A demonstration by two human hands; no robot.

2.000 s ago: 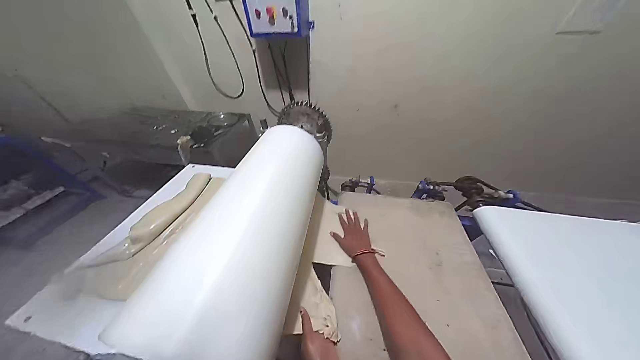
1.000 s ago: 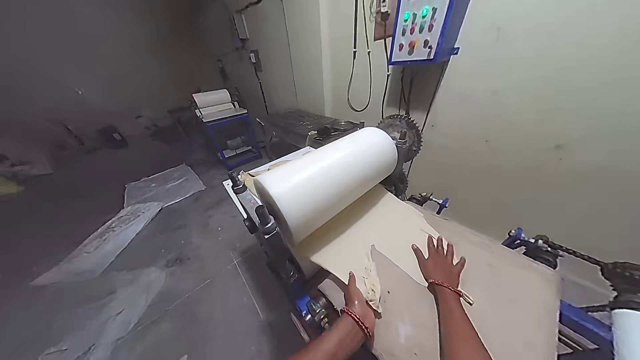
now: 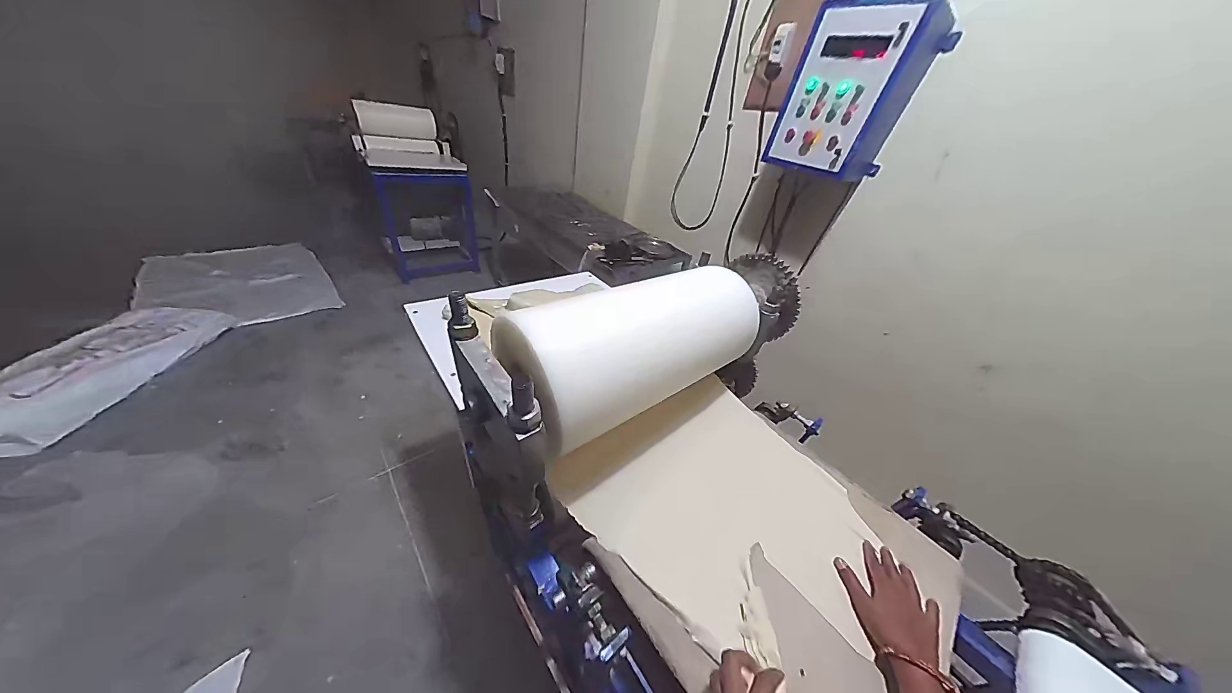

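Observation:
A thin sheet of pale dough (image 3: 693,472) comes out from under a large white roller (image 3: 635,346) and lies on a beige conveyor belt (image 3: 664,630). Its near edge is split, with a torn, ragged strip. My left hand (image 3: 746,674), partly cut off by the bottom edge of the view, has its curled fingers on the lower end of that strip; how firmly they grip cannot be told. My right hand (image 3: 890,602) rests with spread fingers on the right part of the sheet near its edge. Behind the roller, more dough (image 3: 553,296) shows on a white board (image 3: 433,337).
A toothed gear (image 3: 770,294) stands at the roller's far end, bolts (image 3: 525,409) at its near end. A control box (image 3: 852,87) with lit buttons hangs on the wall. A chain (image 3: 982,534) runs at right. Plastic sheets (image 3: 241,284) lie on the floor; another roller machine (image 3: 414,164) stands behind.
The dough sheet reaches farther along the belt from the roller than one second ago. Both hands are lower in view, farther from the roller. The view has swung left since the first frame.

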